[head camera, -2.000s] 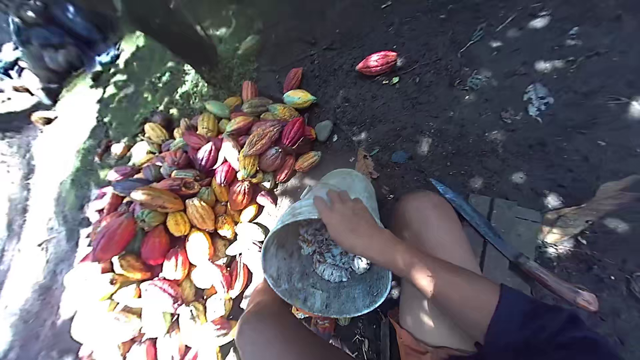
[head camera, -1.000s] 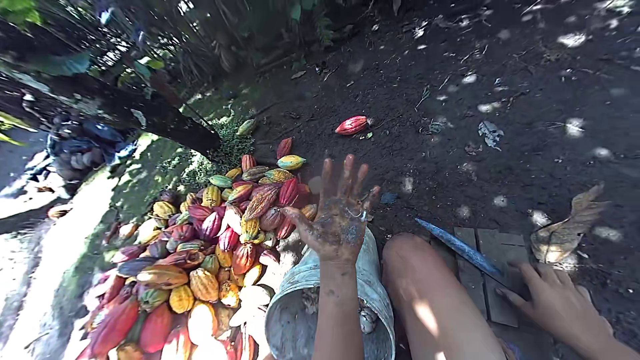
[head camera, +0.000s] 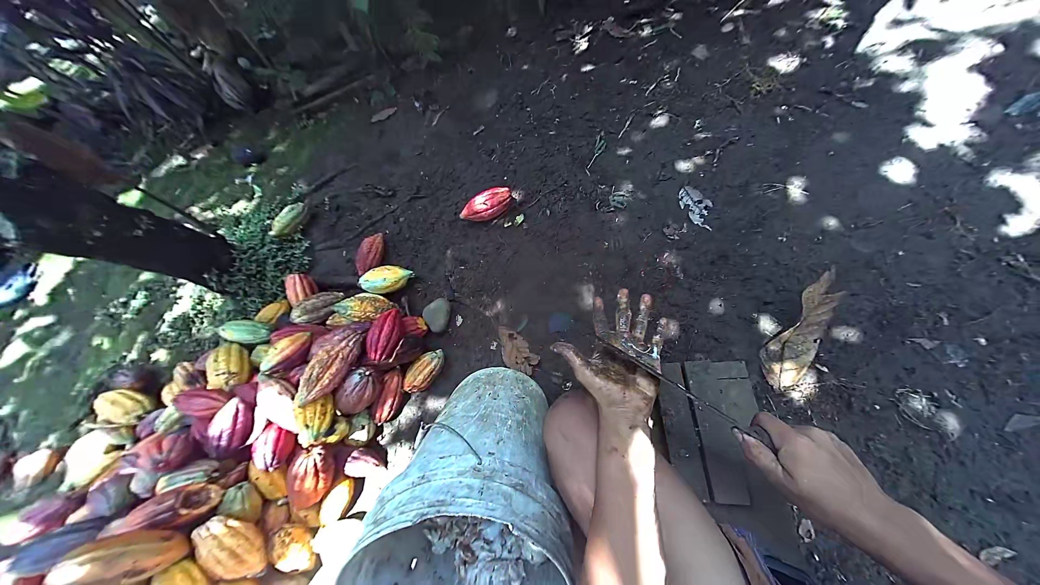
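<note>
My left hand (head camera: 621, 370) is raised palm up with its fingers spread, wet and smeared with dark dirt. My right hand (head camera: 804, 463) grips the handle of a machete (head camera: 691, 394), whose blade, seen nearly edge-on, reaches across the left palm. Between my legs a worn plastic bucket (head camera: 479, 455) lies tilted, its mouth toward me, with pale and dark bits inside. Beside it on the left spreads a heap of cacao pods (head camera: 325, 366) in red, yellow, orange and green.
A lone red cacao pod (head camera: 487, 204) lies on the dark soil ahead. Wooden boards (head camera: 719, 431) are flat on the ground by my right leg, near a large dry leaf (head camera: 800, 333). A dark trunk (head camera: 106, 227) slants in from the left, and a stone (head camera: 436, 314) sits beside the heap.
The left hand was in the bucket's mouth, then came up and out with its palm showing. The machete, lying on the boards before, is now lifted in the right hand to the left palm.
</note>
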